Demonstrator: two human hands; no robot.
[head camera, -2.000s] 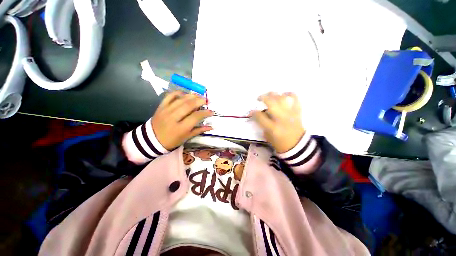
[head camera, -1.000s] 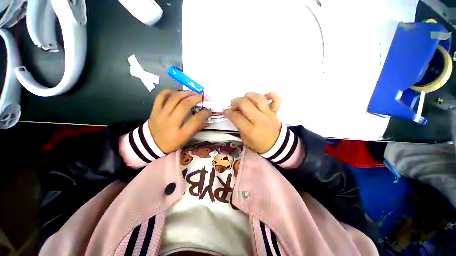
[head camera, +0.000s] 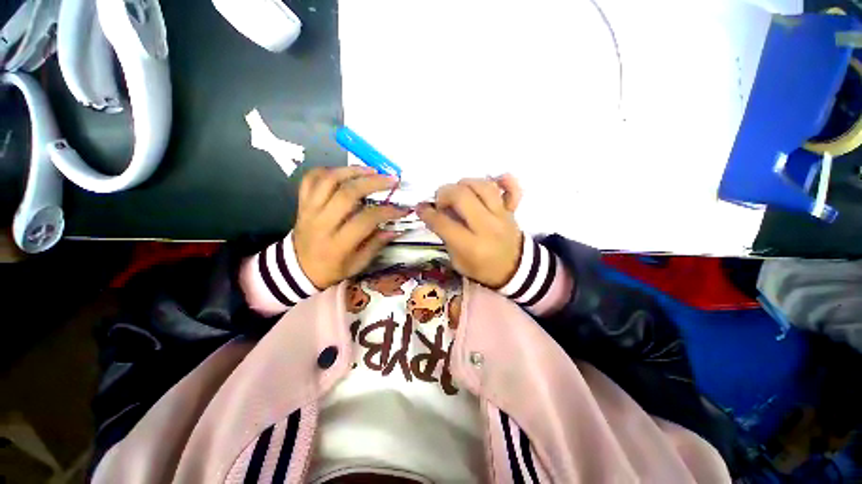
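Note:
A bright blue cylindrical battery (head camera: 367, 151) sticks out beyond the fingers of my left hand, tilted, with red lead wires (head camera: 394, 189) at its near end. My left hand (head camera: 340, 222) holds the white housing part (head camera: 405, 224) near the front edge of the white sheet; most of the part is hidden by fingers. My right hand (head camera: 477, 222) is close beside it, fingertips pinched at the red wire by the housing. The fingertips of both hands nearly touch. What the right fingertips grip exactly is too small to tell.
White work sheet (head camera: 567, 180) on the dark bench (head camera: 217, 203). Blue tape dispenser (head camera: 770, 123) with yellowish roll (head camera: 844, 123) at right. Several white curved housings (head camera: 151, 104) at left, another (head camera: 265, 24) at top. White scrap (head camera: 274, 144) left of the battery. A thin curved line (head camera: 619, 57) on the sheet.
My right hand has moved left, close to my left hand, and the exposed wire span between them has shortened. The battery has tilted more steeply. The view has shifted.

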